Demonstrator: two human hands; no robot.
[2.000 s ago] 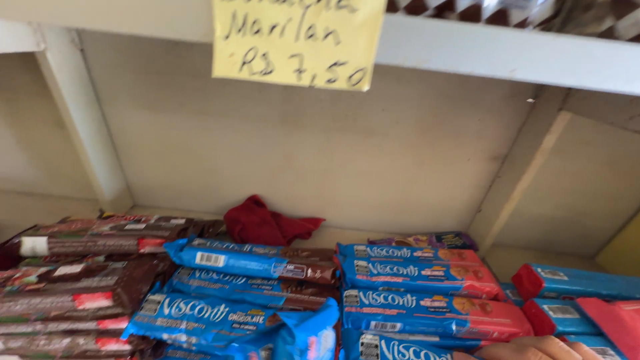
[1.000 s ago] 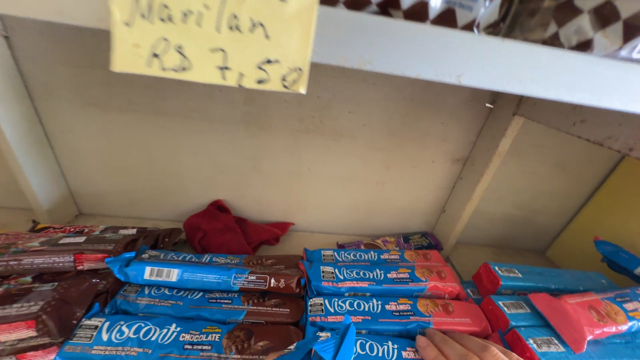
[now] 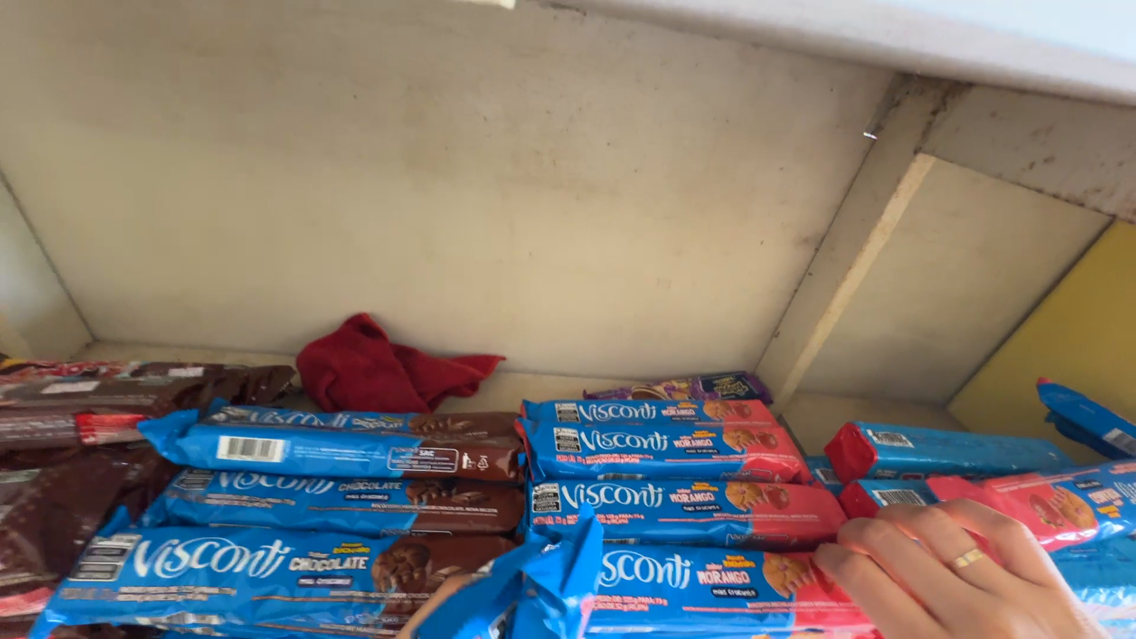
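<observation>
My right hand (image 3: pixel 945 568), with a ring on one finger, rests its fingertips on the red end of a front strawberry biscuit packet (image 3: pixel 692 581); whether it grips it is hidden. Only a sliver of my left hand (image 3: pixel 435 608) shows at the bottom edge, behind the crumpled blue end of a packet (image 3: pixel 555 577); its fingers are mostly hidden. More strawberry packets (image 3: pixel 657 444) are stacked behind. To their left lie blue and brown chocolate biscuit packets (image 3: pixel 240 568).
A dark red cloth (image 3: pixel 390 368) lies at the back of the shelf, near a purple packet (image 3: pixel 683 389). Brown packets (image 3: pixel 71 399) fill the left side. Blue and red packets (image 3: pixel 958 448) lie at right, beyond a wooden upright (image 3: pixel 852 257). The upper shelf edge (image 3: pixel 799 40) runs overhead.
The view has tilted down, so the price note is out of frame. More of my right hand shows at the strawberry packets than before, and a sliver of my left hand now shows.
</observation>
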